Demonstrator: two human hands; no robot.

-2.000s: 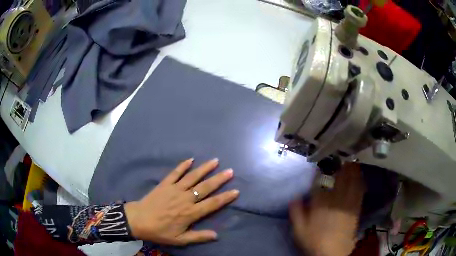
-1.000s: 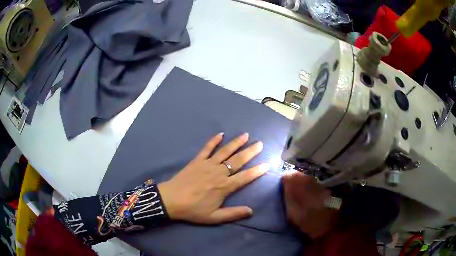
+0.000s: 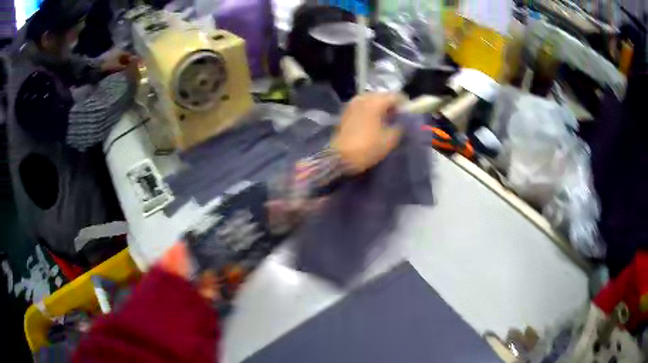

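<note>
My left hand (image 3: 366,131) is stretched out over the far part of the table, blurred, with its fingers closed on a crumpled grey panel (image 3: 355,220) that hangs from it. Another grey garment panel (image 3: 376,326) lies flat at the bottom of the picture, cut off by the edge. Part of the cream sewing machine (image 3: 614,337) shows at the lower right corner; its needle is out of view. My right hand is not in view.
Grey cut pieces (image 3: 227,159) lie at the left beside a second yellowish machine (image 3: 206,81). A yellow bin (image 3: 117,273) is at the lower left. A person (image 3: 60,142) is at the far left. Clear plastic bags (image 3: 543,149) lie beyond the table edge.
The view has swung up and left. My left hand has left the flat panel and taken hold of the crumpled panel beyond it. My right hand has gone out of view.
</note>
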